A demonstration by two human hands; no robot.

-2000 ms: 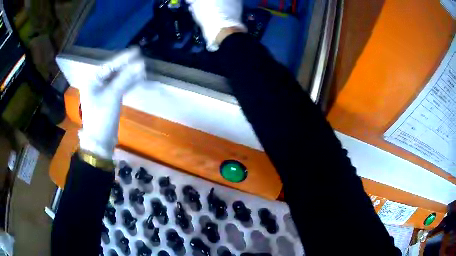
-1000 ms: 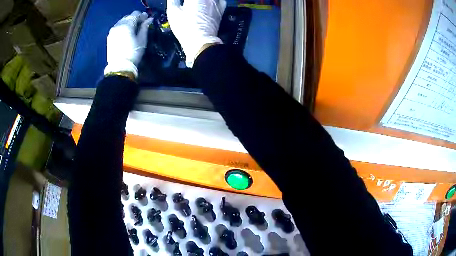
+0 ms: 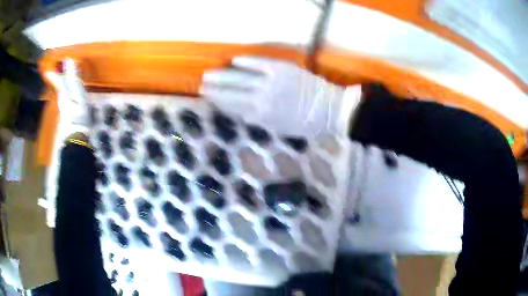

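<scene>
The view is blurred. A white foam tray [image 3: 255,272] lies against the orange front, with many small black earphones [image 3: 176,185] in its shaped pockets. Several pockets at its right and lower right hold none. A blockier black piece [image 3: 285,195] lies over the right part of the tray. My white-gloved right hand [image 3: 266,92] is above the tray's back edge, fingers pointing left, with nothing visible in it. My white-gloved left hand [image 3: 70,101] is at the tray's back left corner, its fingertips by the red button [image 3: 63,66]. No object shows in it.
The test box's white band [image 3: 173,29] and orange front strip [image 3: 145,66] run behind the tray. A white sheet [image 3: 405,208] with thin dark lines lies right of the tray. Cardboard [image 3: 29,208] stands at the left. Another printed sheet [image 3: 480,26] is at the top right.
Both hands have come out of the blue-lined box and down to its front. The view has tilted down, showing more tray. The green button in front of the box is no longer visible.
</scene>
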